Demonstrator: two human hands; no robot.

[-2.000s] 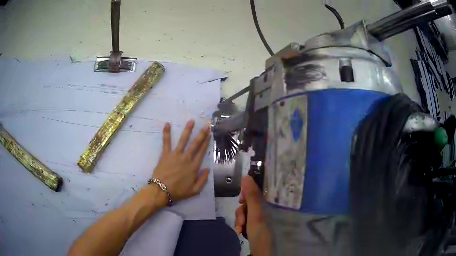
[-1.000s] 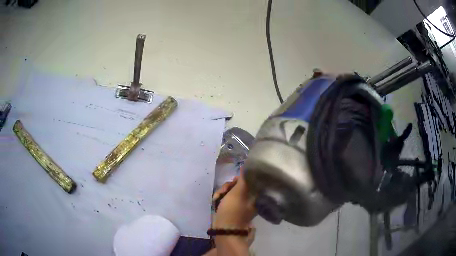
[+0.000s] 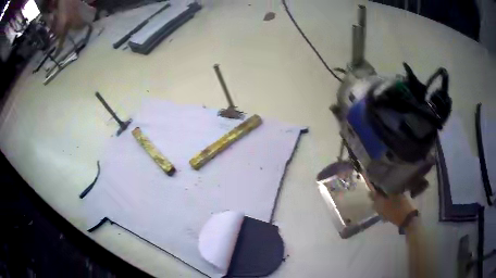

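Note:
The cutting machine (image 3: 375, 130), with blue and silver motor body and black cable loops, stands on the table right of the lay, its shiny base plate (image 3: 351, 203) showing. My right hand (image 3: 394, 209) is at its near side, closed around a part hidden by the motor body. The paper marker (image 3: 239, 179) covers the fabric lay, with dark edges showing. Two brassy metal bars (image 3: 225, 142) lie on it. A rounded paper flap (image 3: 220, 239) is folded back beside bare dark fabric (image 3: 255, 247). My left hand is not in view.
Two clamps with upright levers (image 3: 231, 112) grip the lay's far edge. Cut bundles lie at the far left (image 3: 166, 27) and right (image 3: 462, 168). The power cable (image 3: 310, 43) runs across the table. A blurred hand (image 3: 68, 19) shows at the upper left. Dark offcuts lie beside the lay.
The machine has moved right, away from the lay's edge, with my right hand on it. My left hand has left the paper and the picture. The view has widened and turned.

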